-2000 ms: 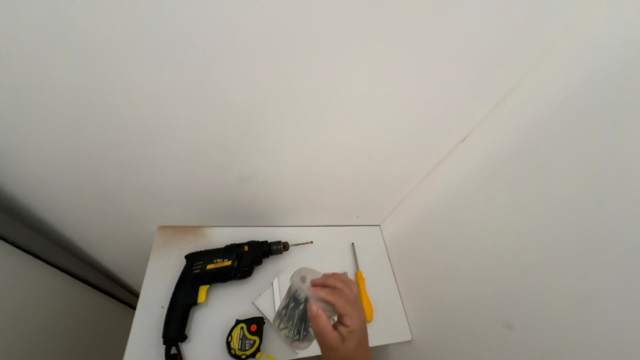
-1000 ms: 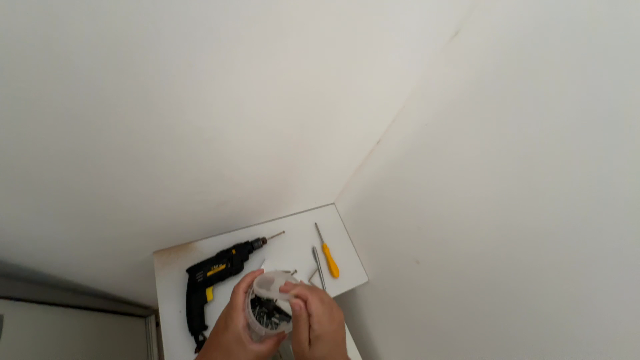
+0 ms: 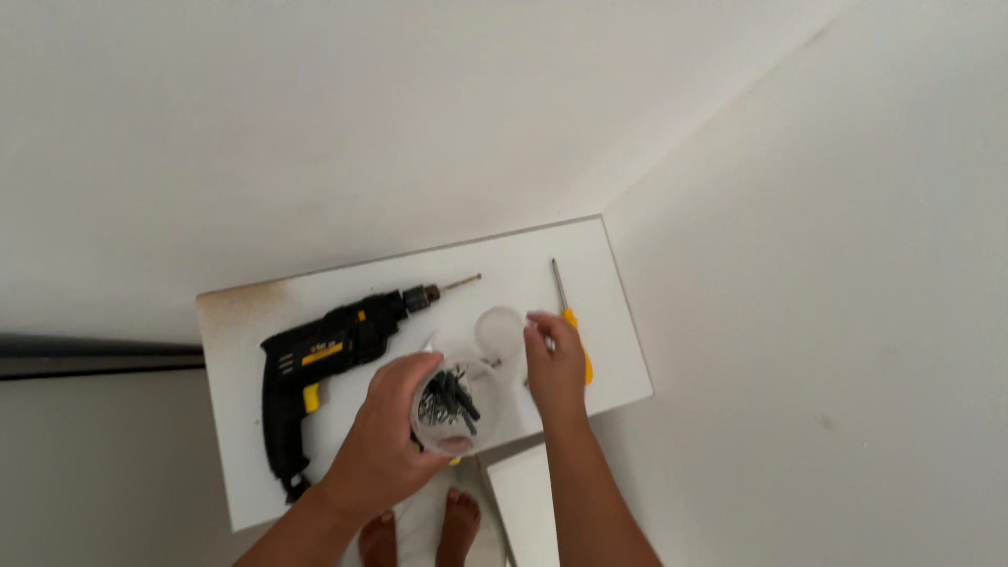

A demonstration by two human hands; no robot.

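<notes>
My left hand (image 3: 394,425) grips a clear plastic tub (image 3: 480,409) from its left side. Through its open top show dark wall plugs (image 3: 453,394) and metal screws. My right hand (image 3: 555,354) is over the white tabletop, fingers bent, beside a round translucent lid (image 3: 499,332) that lies on the surface. Whether its fingertips touch the lid or hold anything small, I cannot tell. Partly behind that hand lies a screwdriver with a yellow handle (image 3: 587,370). A black and yellow power drill (image 3: 339,346) rests on its side at the left, its bit pointing right.
The white tabletop (image 3: 228,441) stands against a wall, with a second wall (image 3: 787,315) along its right. A brownish stain marks its back left corner. Below its front edge are a white panel (image 3: 528,504) and two bare feet (image 3: 459,520) on the floor.
A second ago both hands were at the tub; my right hand has moved off it to the right. The lid now lies on the tabletop. The view has shifted.
</notes>
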